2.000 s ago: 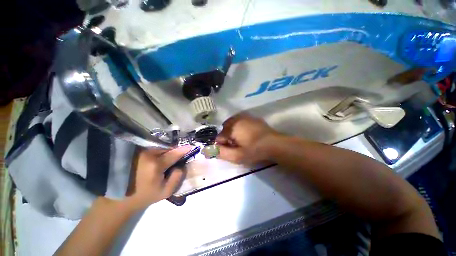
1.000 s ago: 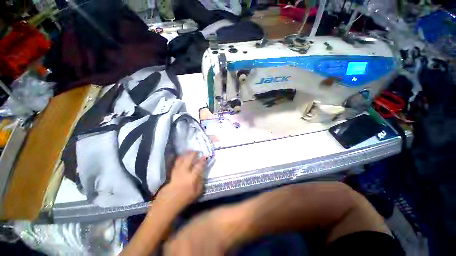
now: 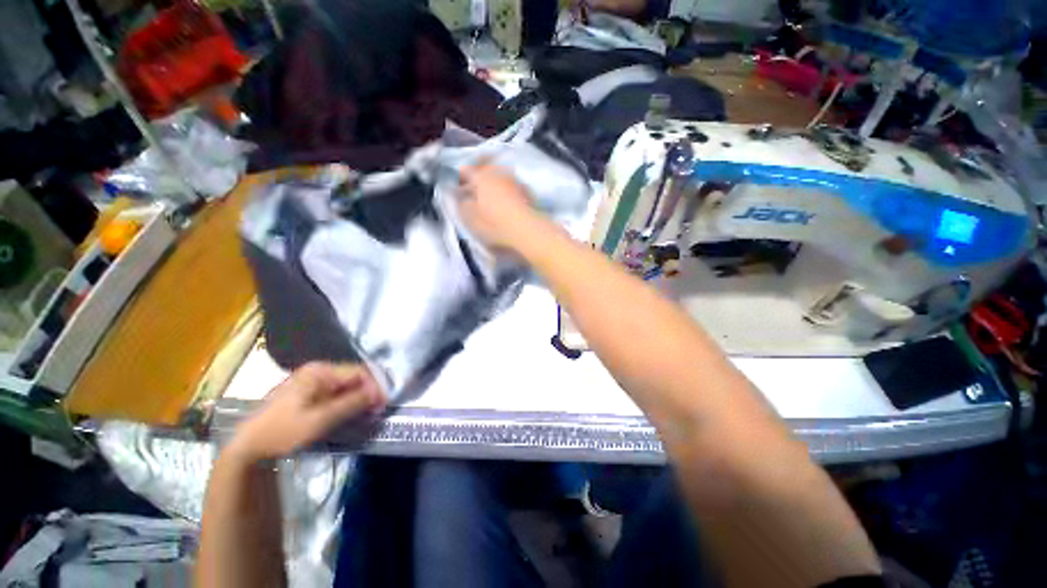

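Note:
A light grey garment piece with black panels (image 3: pixel 402 270) lies spread and partly lifted on the left of the white table, blurred by motion. My left hand (image 3: pixel 316 404) is shut on its near lower corner at the table's front edge. My right hand (image 3: pixel 496 207) reaches across to the piece's far upper part and has hold of the cloth there. The sewing machine (image 3: pixel 792 230) stands to the right of the cloth, with its needle area (image 3: pixel 654 258) away from both hands.
A black phone (image 3: pixel 922 371) lies at the table's right end, with red-orange scissors (image 3: pixel 1001 326) behind it. A measuring tape (image 3: pixel 517 433) runs along the front edge. A brown wooden surface (image 3: pixel 161 333) is at the left. Dark garments (image 3: pixel 356 86) are heaped behind.
My right hand has moved from the near side up to the cloth's far part. My left hand has moved left along the front edge. The garment piece is pulled up and shifted. The view has turned left.

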